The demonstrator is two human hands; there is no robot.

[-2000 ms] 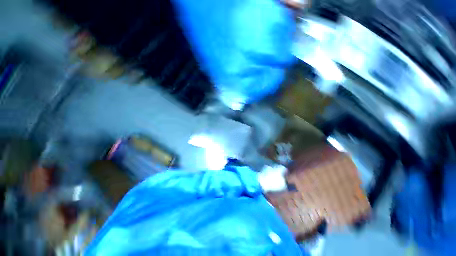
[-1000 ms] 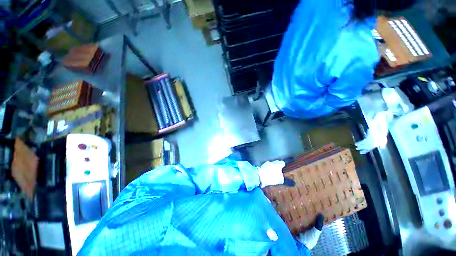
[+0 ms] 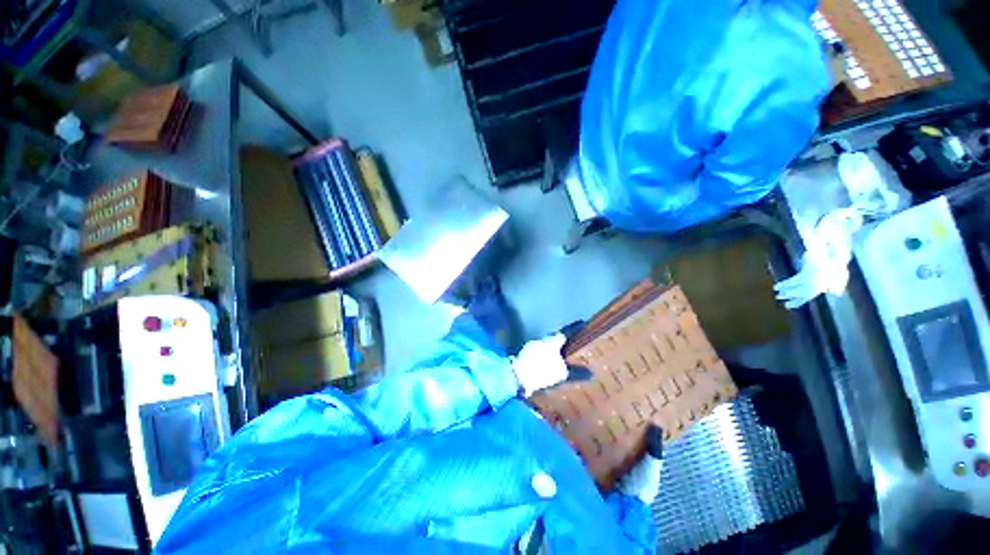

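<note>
A stack of orange-brown fixture boards (image 3: 635, 374) is held tilted in front of me; the top board shows rows of dark slots. My left hand (image 3: 543, 364), in a white glove with dark fingertips, grips the stack's upper left edge. My right hand (image 3: 645, 473), gloved the same way, grips the lower edge, with a dark fingertip on the top board's face. Part of the right hand is hidden by my sleeve and the stack.
Silver ribbed metal parts (image 3: 725, 477) lie in a black bin below the boards. A machine panel (image 3: 936, 347) stands right, another (image 3: 174, 401) left. A person in a blue smock (image 3: 700, 119) is ahead. A tube carton (image 3: 342, 206) and stacked boards (image 3: 125, 206) are left.
The blurred view has steadied and shifted. The board stack, still in both hands, has moved slightly left and up, showing more of the ribbed parts. The bright sheet has swung to a different angle.
</note>
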